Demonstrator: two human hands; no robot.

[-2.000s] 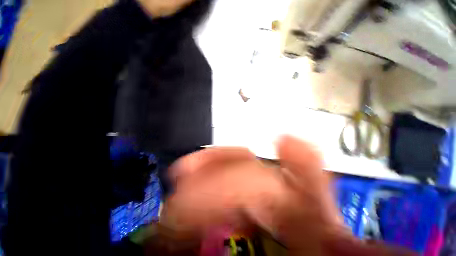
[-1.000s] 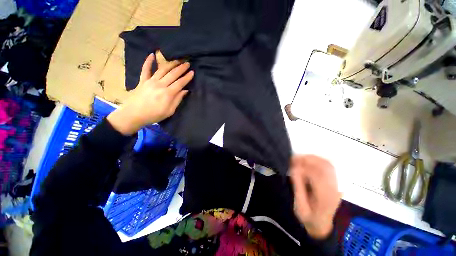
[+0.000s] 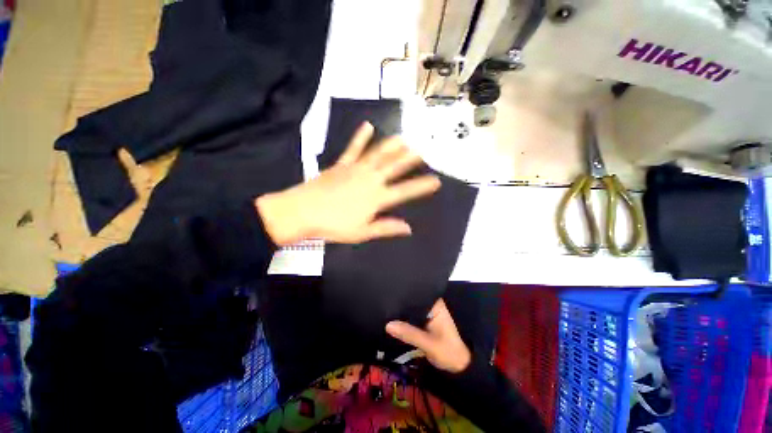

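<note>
A black fabric panel (image 3: 381, 271) lies over the front edge of the white machine table, its narrow end close to the needle area. My left hand (image 3: 351, 194) rests flat on the panel with fingers spread. My right hand (image 3: 436, 338) is at the panel's lower edge near my lap, with the cloth's edge between thumb and fingers. Larger black garment pieces (image 3: 228, 110) lie at the left. The sewing machine (image 3: 677, 51) with HIKARI lettering stands at the upper right; its presser foot is too unclear to make out.
Scissors (image 3: 598, 190) with olive-yellow handles lie right of the panel. A folded black stack (image 3: 696, 224) is beside them. Tan cardboard (image 3: 34, 203) lies at the left under the dark cloth. A blue basket (image 3: 592, 309) and a red basket (image 3: 526, 347) are below the table edge.
My left hand has moved right, off the large pieces and onto a black panel now on the table. The large pieces lie further left. My right hand has moved left and down.
</note>
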